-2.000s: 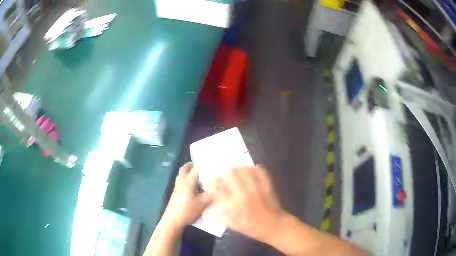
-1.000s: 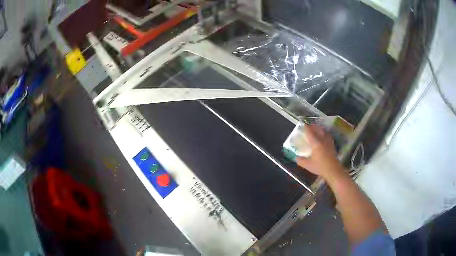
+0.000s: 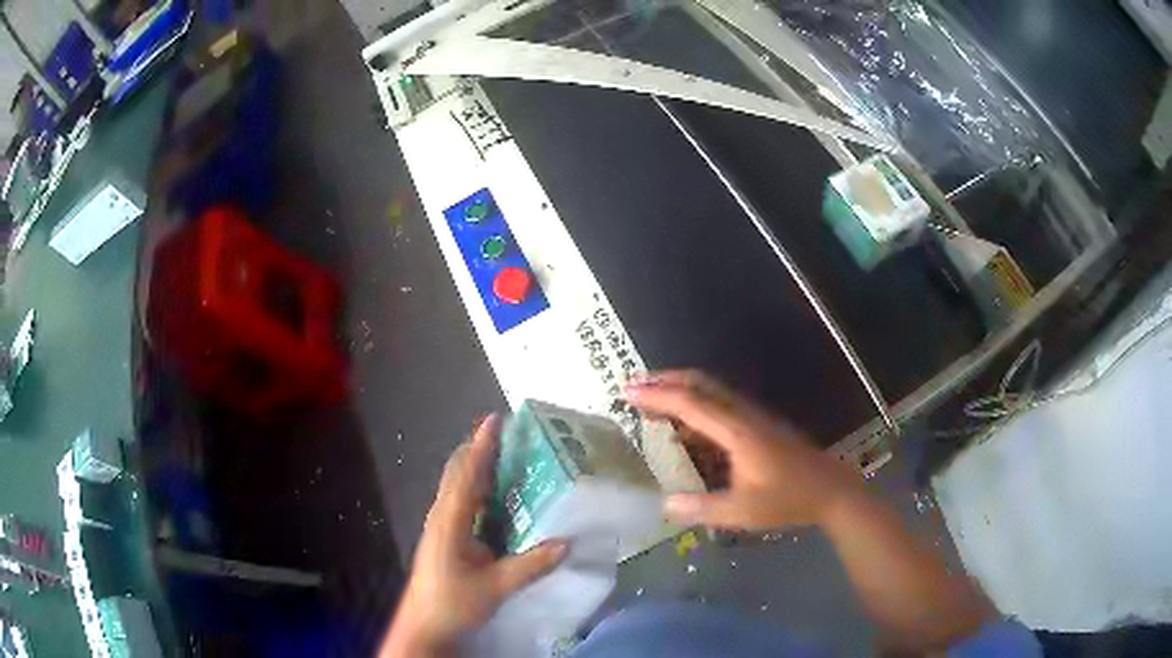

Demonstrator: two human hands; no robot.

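Note:
My left hand (image 3: pixel 476 540) holds a white and teal-green carton (image 3: pixel 553 469) over the near edge of the machine frame. A white sheet or flap (image 3: pixel 566 578), blurred, hangs at the carton's near side. My right hand (image 3: pixel 720 463) is beside the carton on the right, fingers apart; it holds nothing. Another carton (image 3: pixel 878 210) sits on the black infeed conveyor belt (image 3: pixel 668 244) towards its far right side.
The cream machine frame (image 3: pixel 566 283) carries a blue control panel (image 3: pixel 495 257) with a red stop button. A white guide arm (image 3: pixel 617 71) crosses the belt; clear film (image 3: pixel 951 90) lies beyond. Left are a red stool (image 3: pixel 244 309) and the green table (image 3: pixel 109 347) with cartons.
The carton that my right hand held over the belt now stands there, released. My left hand has come into view with another carton, and my right hand has moved back beside it.

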